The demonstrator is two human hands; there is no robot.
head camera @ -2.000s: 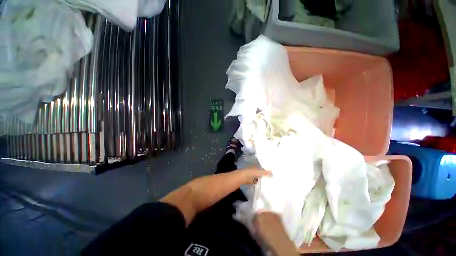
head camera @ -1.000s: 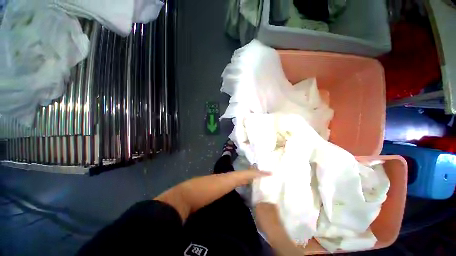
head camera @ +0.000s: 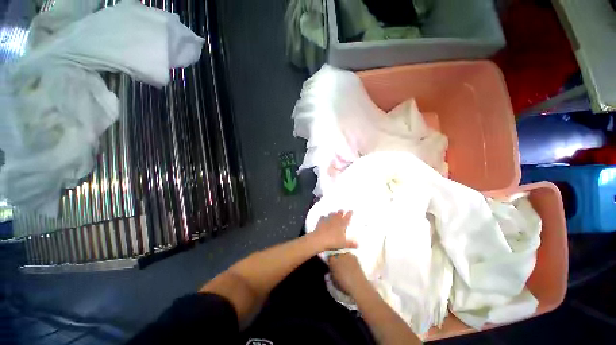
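White fabric pieces (head camera: 398, 209) lie heaped over the near edges of two salmon bins, the middle bin (head camera: 479, 128) and the right-hand bin (head camera: 555, 249). My left hand (head camera: 334, 231) rests on the near left edge of the white fabric, fingers partly bent; its fingertips are washed out against the bright cloth. My right hand (head camera: 346, 268) is just below it, close to my left hand, at the same fabric edge. Its fingers are partly hidden in the cloth. More white pieces (head camera: 344, 114) hang over the left rim of the middle bin.
A slatted metal rack (head camera: 162, 141) with a white cloth heap (head camera: 61, 114) stands at the left. A grey bin (head camera: 419, 50) with pale green and dark pieces is beyond. A blue stool (head camera: 591, 199), red material (head camera: 537, 54) and a table edge (head camera: 587, 47) are at the right. A green floor arrow (head camera: 289, 178) shows between.
The view has shifted and turned slightly. My left hand has moved from flat and outstretched to bent on the cloth. My right hand has drawn up close to it. The fabric edge near them is rounder.
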